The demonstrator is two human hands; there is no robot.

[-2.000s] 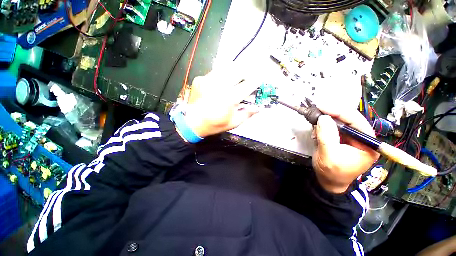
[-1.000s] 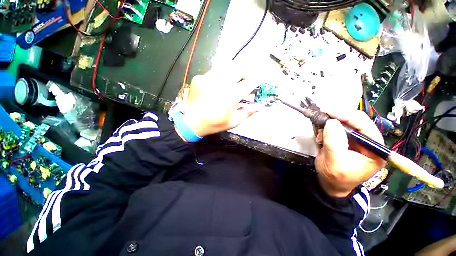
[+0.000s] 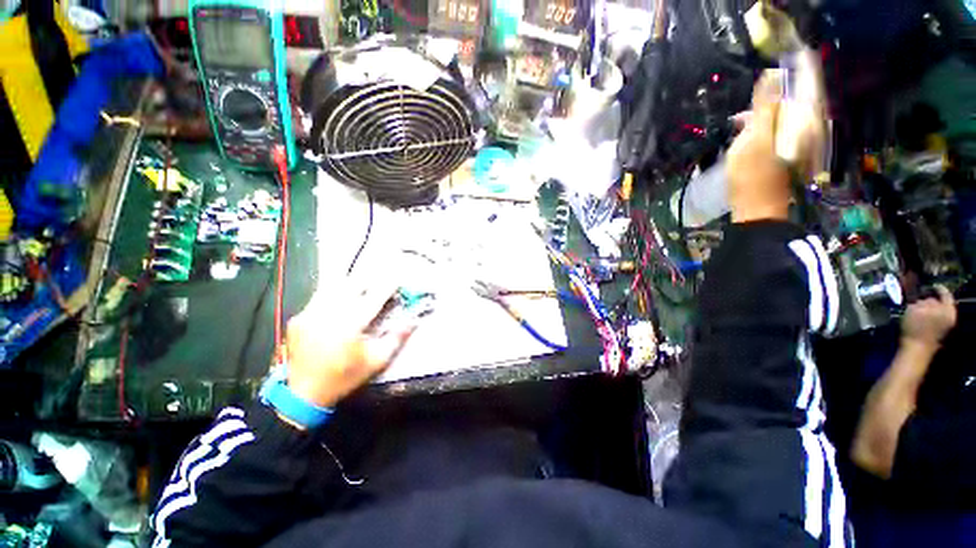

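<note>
The small green-teal circuit board is near the front of the white sheet. My left hand rests there, with the board between its fingertips. My right hand is raised far to the upper right, away from the board, and blurred. A pale yellowish thing is beside its fingers; whether the hand holds it cannot be told. Cutting pliers with blue and orange handles lie open on the sheet, right of the board. The soldering iron cannot be made out clearly.
A fume fan stands behind the sheet, with a multimeter left of it and a teal disc right of it. Tangled wires lie at the right edge. Larger boards are at left. Another person's hand is at far right.
The view has shifted up, showing the fan and multimeter. My right hand has moved from the board to the upper right, taking the soldering iron off the board. My left hand stays by the board.
</note>
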